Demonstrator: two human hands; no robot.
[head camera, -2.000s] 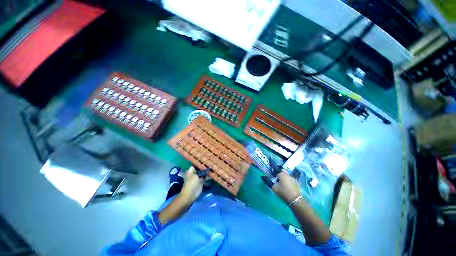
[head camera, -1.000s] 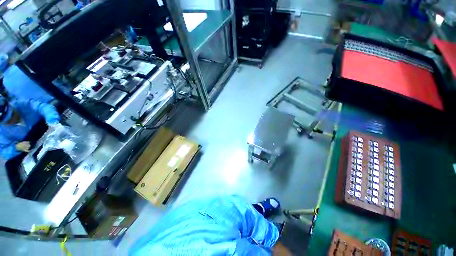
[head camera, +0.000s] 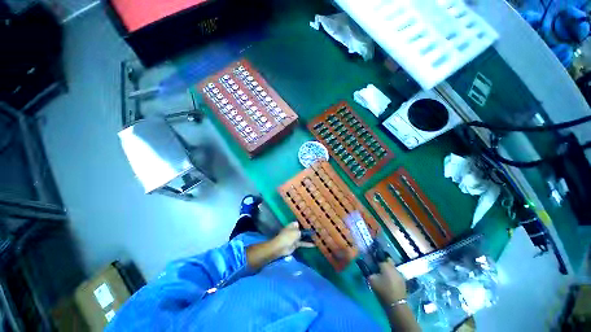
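Observation:
A reddish-brown fixture board (head camera: 324, 211) with rows of dark slots lies tilted in front of me. My left hand (head camera: 286, 240) is at its near left edge, with black coverings on the fingertips; whether it grips the board is unclear. My right hand (head camera: 387, 282), fingertips also dark, holds a clear, silvery component strip (head camera: 358, 228). The strip's far end is over the board's right part. Fine detail there is blurred. A round dish of pale specks (head camera: 313, 154) sits at the board's far edge.
Boards with white parts (head camera: 247, 107) sit at far left, one with dark parts (head camera: 350, 141) behind, another (head camera: 409, 214) at right. Clear plastic bags (head camera: 453, 288) lie right of my right hand. A white box with round black face (head camera: 424, 118) and white foam tray (head camera: 421, 35) are behind.
The view swung left to the aisle, with both hands out of view, then came back to the bench. Compared with the earliest frame, the strip has moved from beside the board to over its right part.

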